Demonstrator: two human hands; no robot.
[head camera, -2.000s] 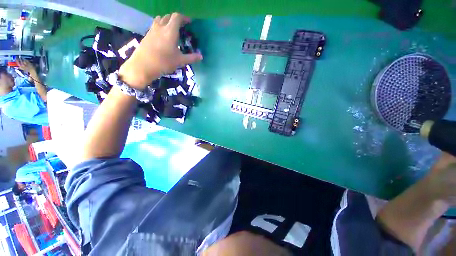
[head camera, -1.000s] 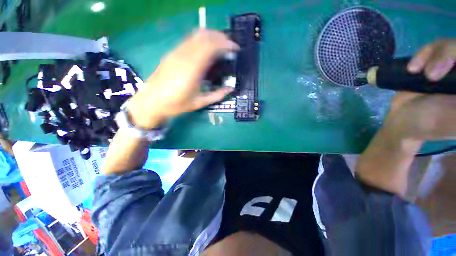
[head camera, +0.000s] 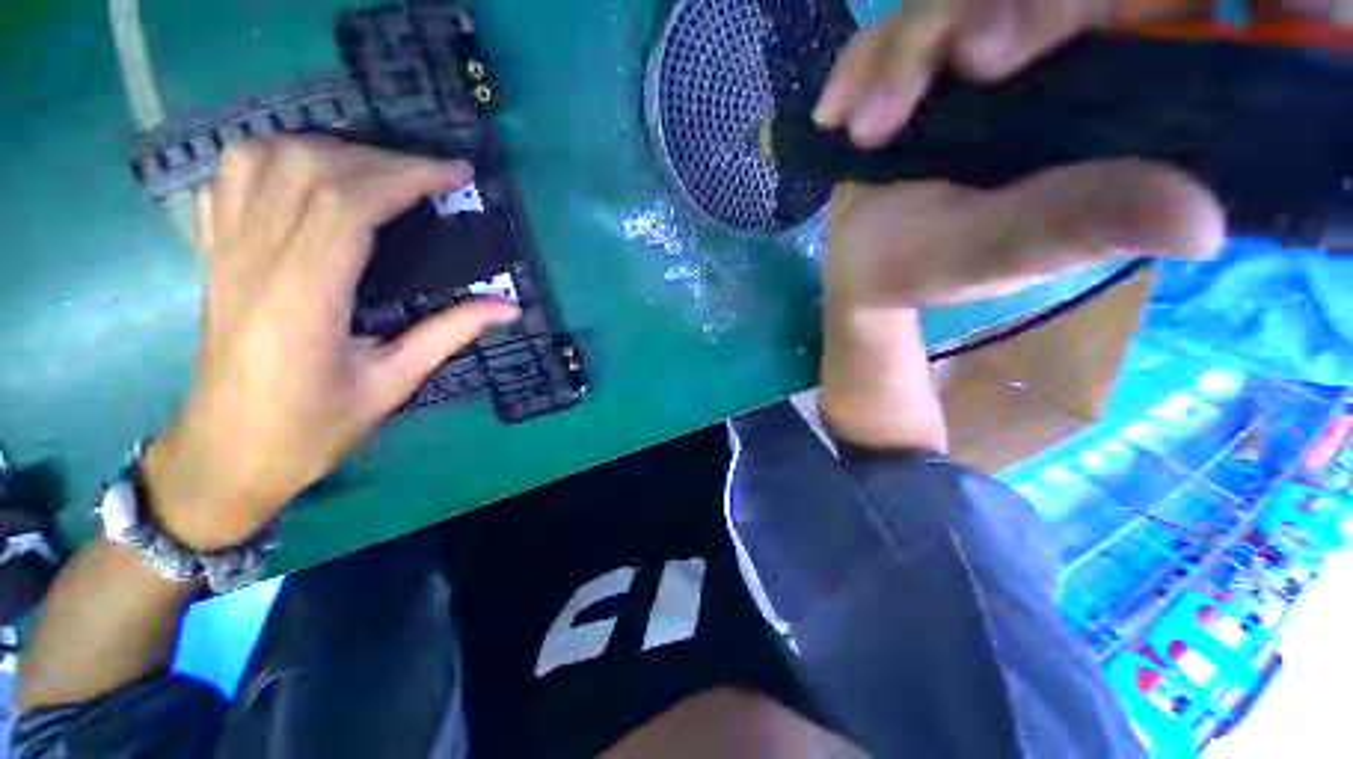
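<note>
A black plastic frame (head camera: 522, 349) lies flat on the green bench in the left half of the view. My left hand (head camera: 304, 282) holds a black bracket part (head camera: 423, 264) with white notched ends against the frame's long bar, between its two arms. Thumb and index finger are at the white ends. My right hand (head camera: 987, 193) is wrapped around the thick black electric screwdriver (head camera: 1039, 111). Its tip end is over the round screw tray (head camera: 712, 111); the bit itself cannot be made out. The tray's right side is dark with screws.
The bench's front edge crosses below my hands. A brown cardboard box (head camera: 1039, 378) stands beyond it at the right, under a thin black cable (head camera: 1039, 309). Some black parts (head camera: 22, 549) show at the left rim. Pale specks lie beside the tray.
My left hand has come from the bracket pile to the frame with a bracket part. The view has swung right, so frame and tray appear further left. My right hand still holds the screwdriver at the tray.
</note>
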